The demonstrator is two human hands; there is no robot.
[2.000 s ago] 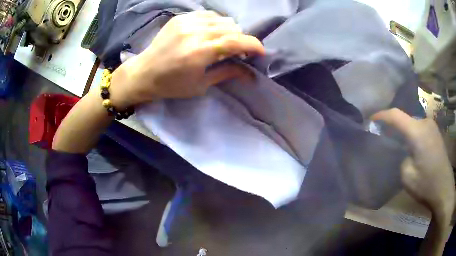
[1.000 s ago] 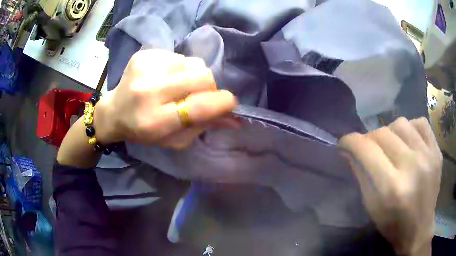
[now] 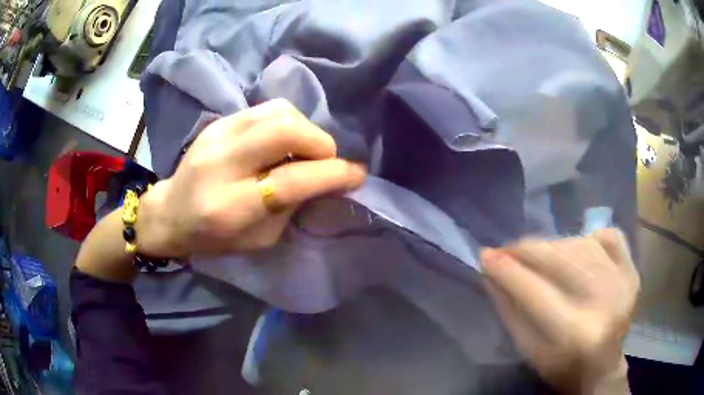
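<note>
The grey-blue and dark navy-purple garment (image 3: 533, 54) is heaped across the white table and hangs toward the lap. My left hand (image 3: 239, 181), with a gold ring and a beaded bracelet, pinches a cloth edge at the centre left. My right hand (image 3: 567, 297) pinches the same edge at the right. The raw, slightly frayed seam allowance (image 3: 421, 220) stretches between the two hands, with a few loose threads near my left fingertips. A small whitish light-blue piece (image 3: 597, 219) shows just above my right hand. My thumbs are partly hidden.
The cream-white sewing machine head (image 3: 671, 69) stands at the upper right, its bed partly covered by cloth. A second machine (image 3: 96, 27) is at the upper left. A red container (image 3: 69, 193) and blue baskets (image 3: 35, 289) are at the left. A blurred bright blue strip (image 3: 266, 335) hangs by the lap.
My right hand has come in from the far right and taken hold of the edge. My left hand has moved left and down. The white inner cloth is folded out of sight.
</note>
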